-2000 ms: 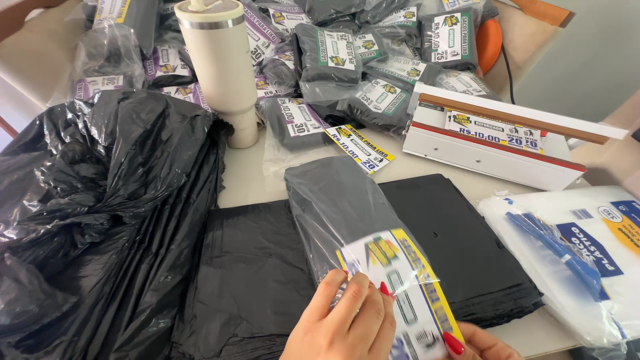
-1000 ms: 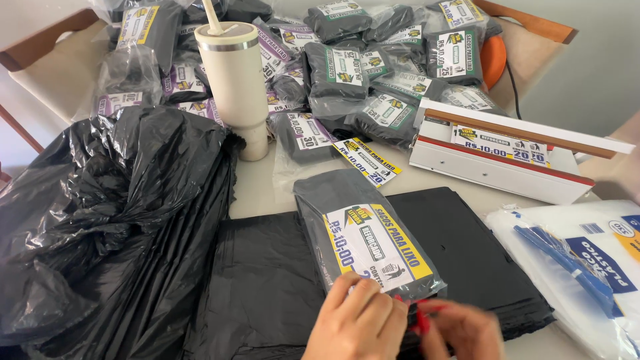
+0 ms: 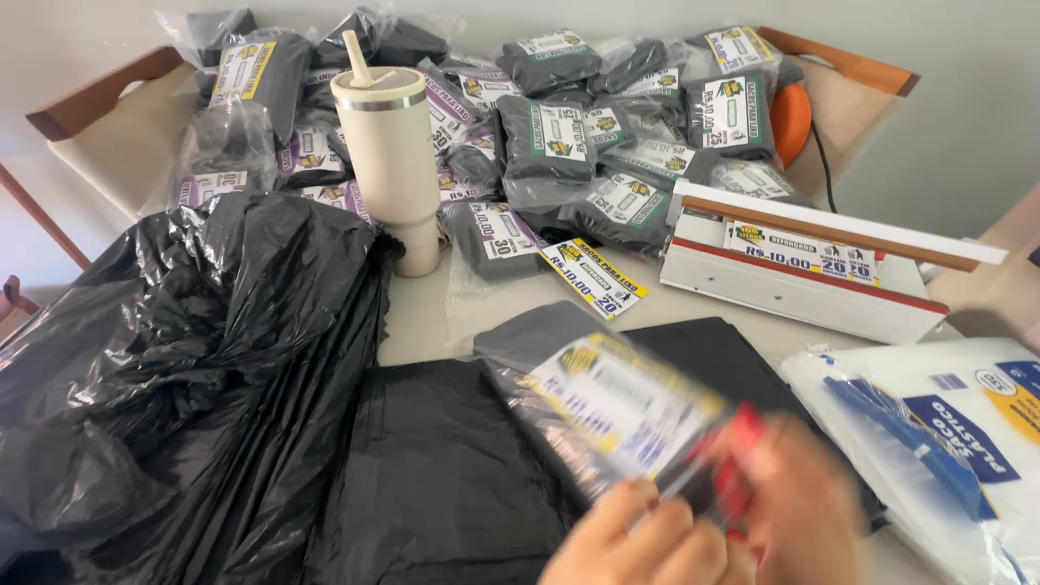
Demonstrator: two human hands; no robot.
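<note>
A clear plastic bag holding folded black trash bags and a yellow and white label card (image 3: 621, 402) is tilted above the stack of black plastic bags (image 3: 439, 471). At its near end my left hand (image 3: 650, 540) grips the clear plastic with curled fingers. My right hand (image 3: 792, 496), blurred, pinches the same end beside it; red nails show. A loose printed label (image 3: 594, 278) lies just beyond the package. To the left spreads a crumpled heap of black plastic bags (image 3: 203, 382).
Many filled packages (image 3: 546, 138) are piled at the back, behind a cream tumbler with a straw (image 3: 392, 162). A white impulse sealer (image 3: 800, 280) bearing labels stands at the right. Nearer lies a pack of clear plastic bags (image 3: 934, 439). Chairs (image 3: 122, 138) flank the table (image 3: 504, 313).
The label card was partly outside the package two seconds ago and now lies inside it. Since one second ago the package has turned, its near end swinging right with both hands.
</note>
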